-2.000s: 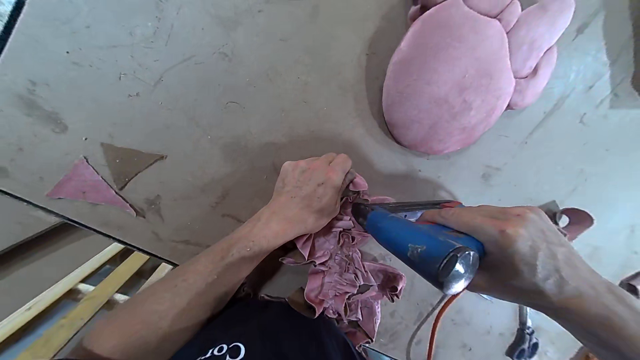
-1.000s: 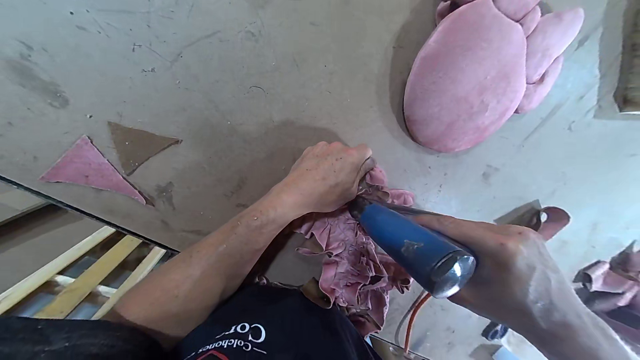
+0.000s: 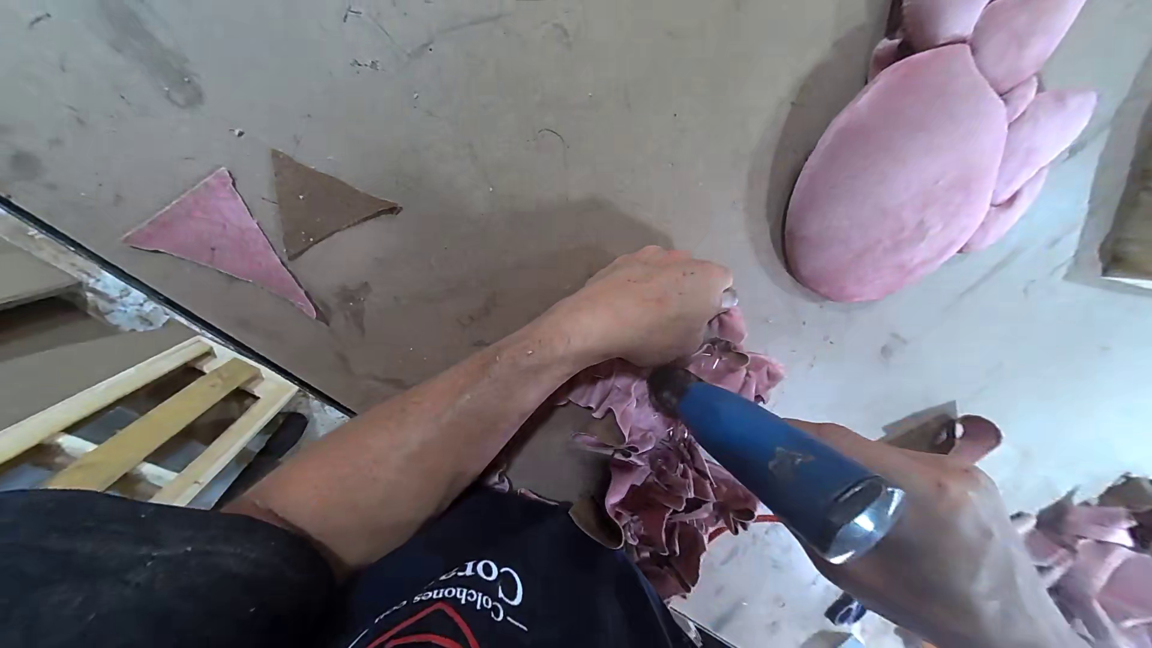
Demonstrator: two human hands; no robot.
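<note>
My left hand (image 3: 661, 301) is closed on the upper edge of a bunched, ruffled pink fabric piece (image 3: 670, 468), which lies along the table's near edge, against my shirt. My right hand (image 3: 909, 504) grips a blue pneumatic staple gun (image 3: 783, 468) with a shiny metal end cap. Its dark front end rests at the ruffles, just below my left hand. The gun hides its own tip's contact point and most of my right fingers.
A padded pink upholstered form (image 3: 900, 180) lies at upper right. Pink (image 3: 216, 238) and brown (image 3: 319, 202) fabric triangles lie at left. A slatted wooden frame (image 3: 162, 423) stands below the table edge. More pink pieces (image 3: 1102, 558) lie at lower right, near scissors-like handles (image 3: 846, 610).
The staple gun has turned, its rear end now pointing more toward my body, and its front has moved down along the ruffles. My left hand keeps its hold on the fabric.
</note>
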